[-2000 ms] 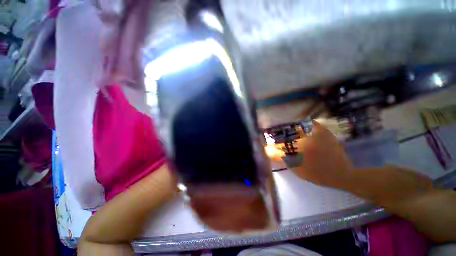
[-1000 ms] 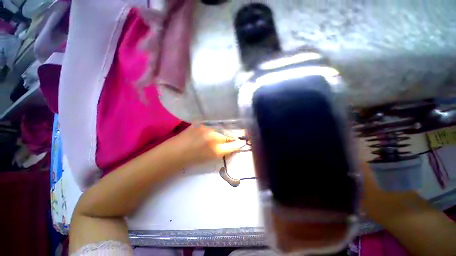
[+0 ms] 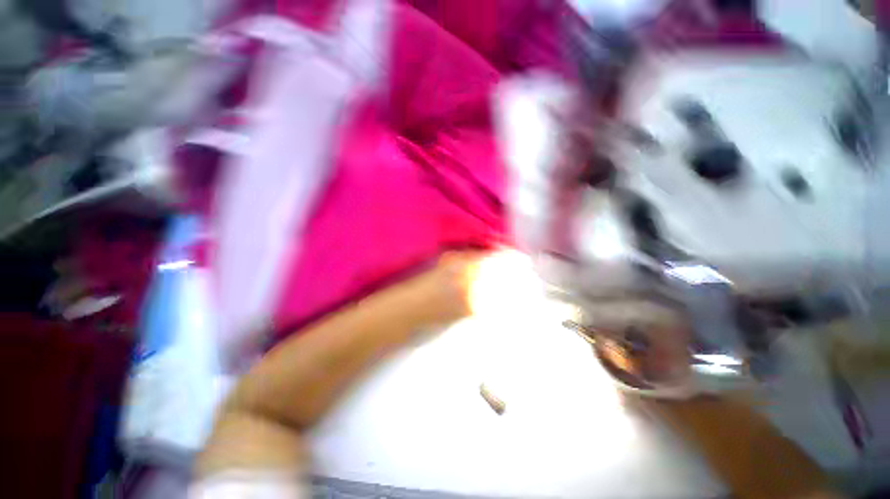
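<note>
The bright pink cloth (image 3: 390, 214), with a pale lilac panel (image 3: 273, 185) on its left, lies left of the machine head and runs up to the back. My left hand (image 3: 478, 280) is at the cloth's lower right corner, washed out by the lamp glare; its grip cannot be made out. My right hand (image 3: 654, 346) is beneath the machine head, blurred and partly hidden by shiny metal parts; its fingers are not clear.
The white machine head (image 3: 751, 185) with black round plugs stands at upper right. A small tan piece (image 3: 492, 399) lies on the white table (image 3: 420, 429). A yellowish piece (image 3: 864, 346) is at the right edge.
The view has shifted, bringing the machine head's plugged face and more pink cloth into sight. The large chrome guard no longer fills the middle. My left hand stays near the cloth's corner.
</note>
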